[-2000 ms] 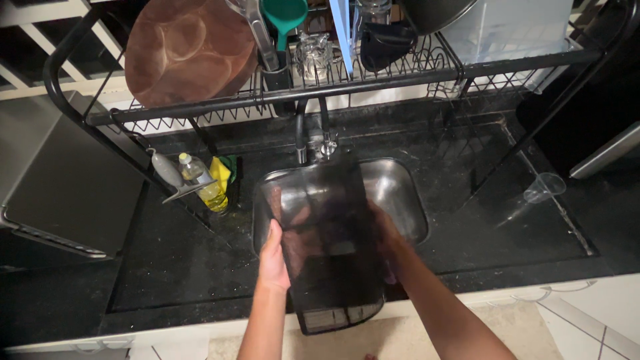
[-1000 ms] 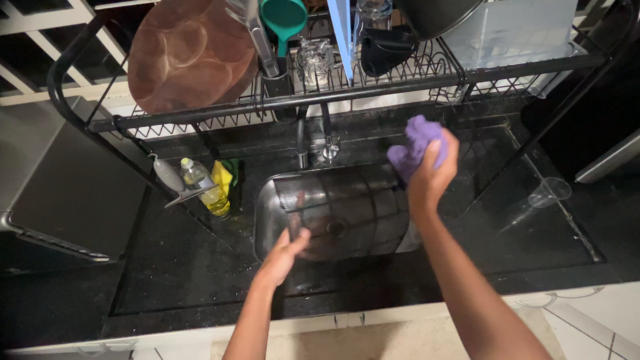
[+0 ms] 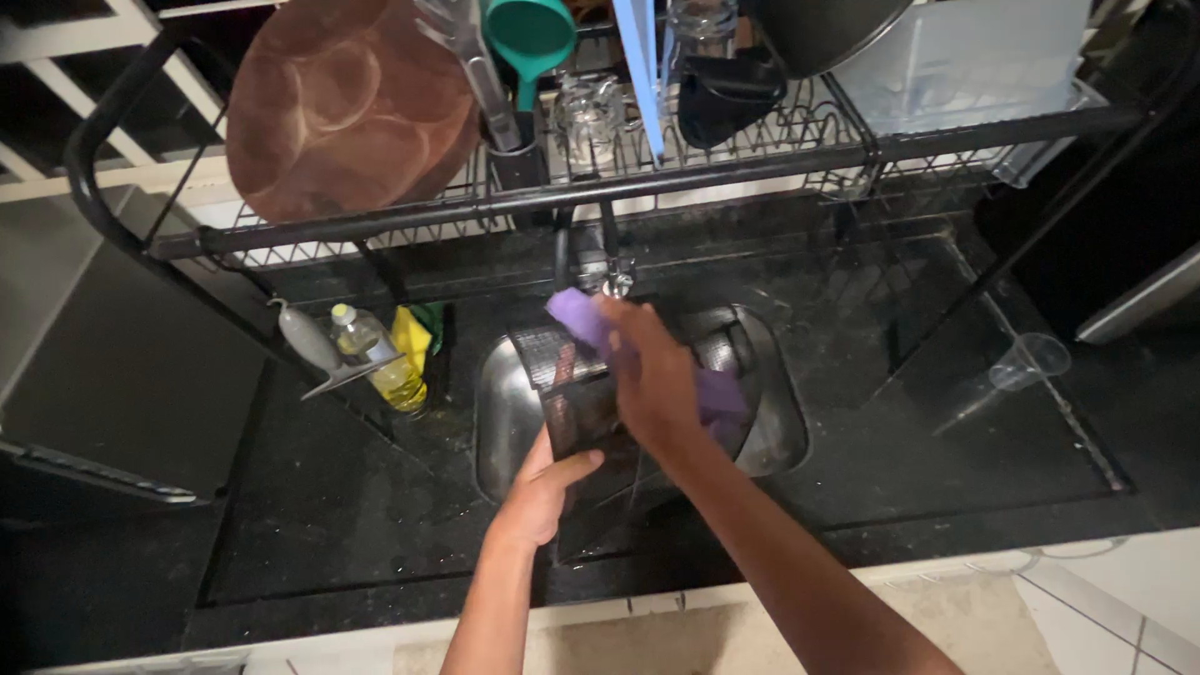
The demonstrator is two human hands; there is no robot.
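Over the stainless steel sink (image 3: 502,412) my left hand (image 3: 544,492) grips the lower left edge of a dark mesh panel with a black frame (image 3: 586,412), its thumb on the near side. My right hand (image 3: 656,375) holds a purple cloth (image 3: 581,319) against the panel's upper part; another part of the cloth hangs out to the right of the hand. The panel is tilted above the basin, and my right hand and forearm hide part of it. Behind it stands the faucet (image 3: 614,281).
A black dish rack (image 3: 525,199) spans the counter, holding a brown round tray (image 3: 347,112), glasses and a green ladle (image 3: 530,37). Left of the sink stand a bottle of yellow liquid (image 3: 380,361) and a yellow cloth (image 3: 411,342). A clear plastic cup (image 3: 1029,361) lies at right.
My right hand held the panel in the oldest frame, then the purple cloth off to the right of it; now it has moved left, with the cloth against the panel.
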